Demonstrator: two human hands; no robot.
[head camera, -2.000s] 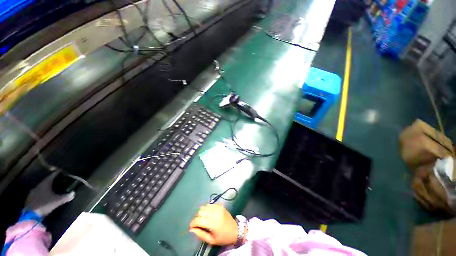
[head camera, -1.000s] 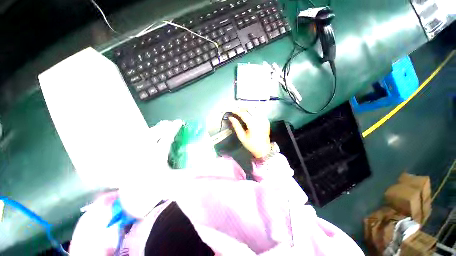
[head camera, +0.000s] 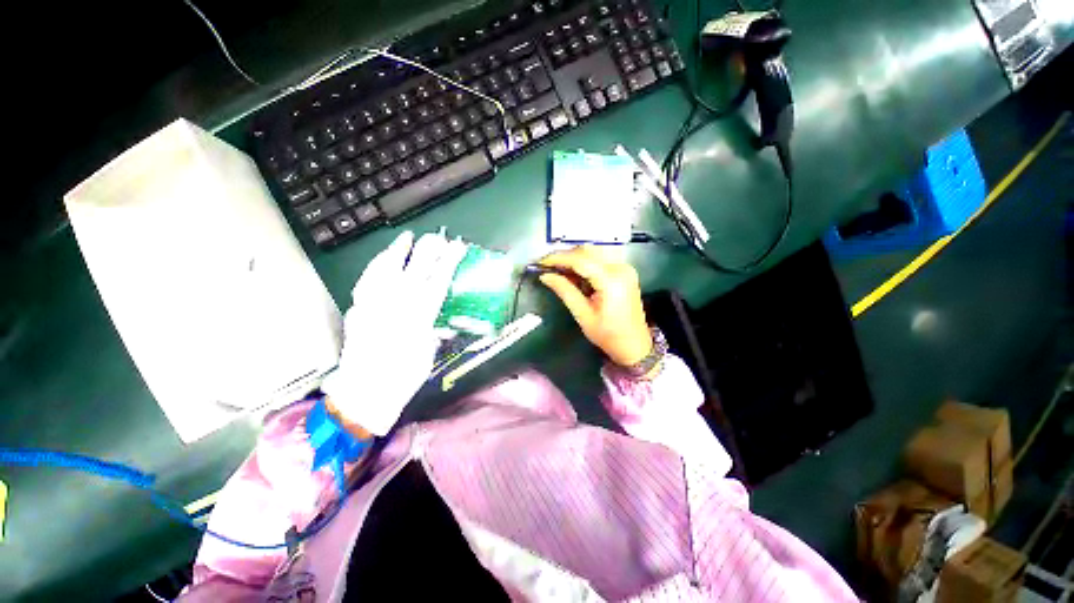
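My left hand (head camera: 395, 324), in a white glove with a blue wrist strap (head camera: 333, 436), holds a green circuit board (head camera: 481, 289) by its left side, low over the bench near my body. My right hand (head camera: 603, 304), bare, pinches the end of a short black cable (head camera: 525, 278) at the board's right edge. Whether the cable end is joined to the board cannot be told. A pale thin stick (head camera: 492, 351) lies just below the board. A second pale, flat square board (head camera: 592, 198) lies below the keyboard, with thin white sticks (head camera: 662, 194) beside it.
A black keyboard (head camera: 471, 112) lies at the back, with a thin white cable across it. A white carton (head camera: 206, 277) stands at left. A handheld scanner (head camera: 768, 88) with looped black cable lies at right. A dark tray (head camera: 783, 365), blue stool (head camera: 942, 194) and cartons (head camera: 960, 454) are beyond the bench edge.
My left hand has come from the dark line to the front of the bench and holds the green board. My right hand has moved beside it and taken the short black cable. The view has turned.
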